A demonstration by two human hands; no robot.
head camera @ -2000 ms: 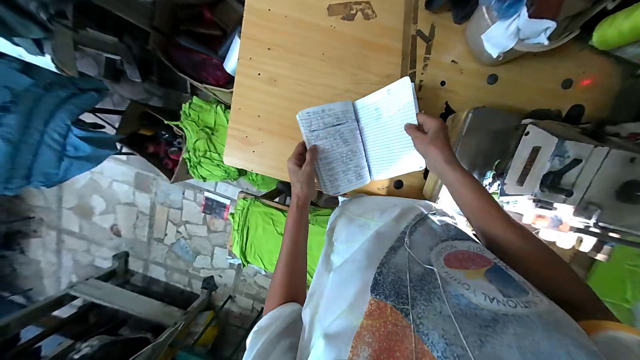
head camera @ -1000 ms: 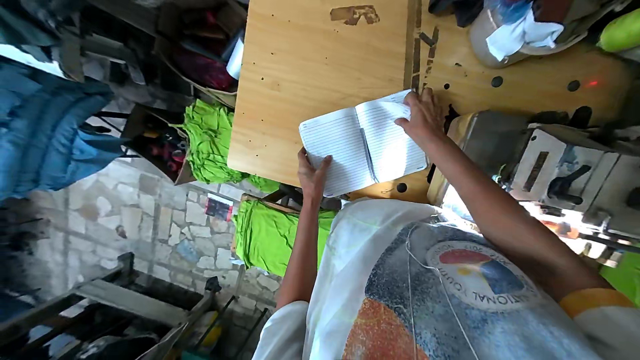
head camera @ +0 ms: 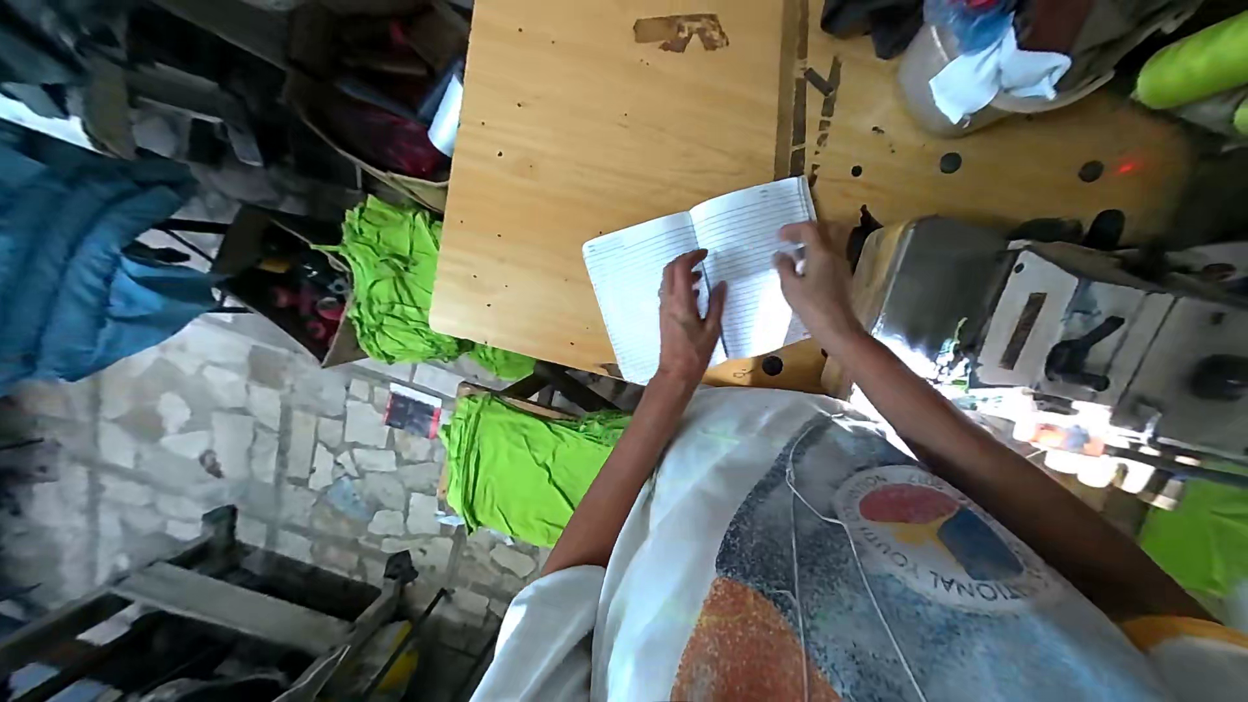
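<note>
A lined paper notebook point(head camera: 634, 283) lies spread on the wooden tabletop point(head camera: 565, 127), by its near edge, its visible pages without handwriting. My left hand point(head camera: 690, 317) is over the middle fold, fingers bent and apart, touching or just above the paper. Over the right page is my right hand point(head camera: 814, 283), its fingers curled near the page's outer edge; a small whitish thing shows at its fingertips, too blurred to name. Whether that hand grips anything cannot be made out.
An industrial sewing machine point(head camera: 1063, 331) stands at the right, its lamp lit. A plastic container point(head camera: 936, 88) with cloth scraps and a green thread cone point(head camera: 1194, 58) are at the upper right. Green fabric point(head camera: 531, 468) lies below the table's left edge, beside a box point(head camera: 292, 292).
The handwritten pages seen two seconds ago have given way to unwritten ones. My left hand has moved from the notebook's lower left edge to its middle fold.
</note>
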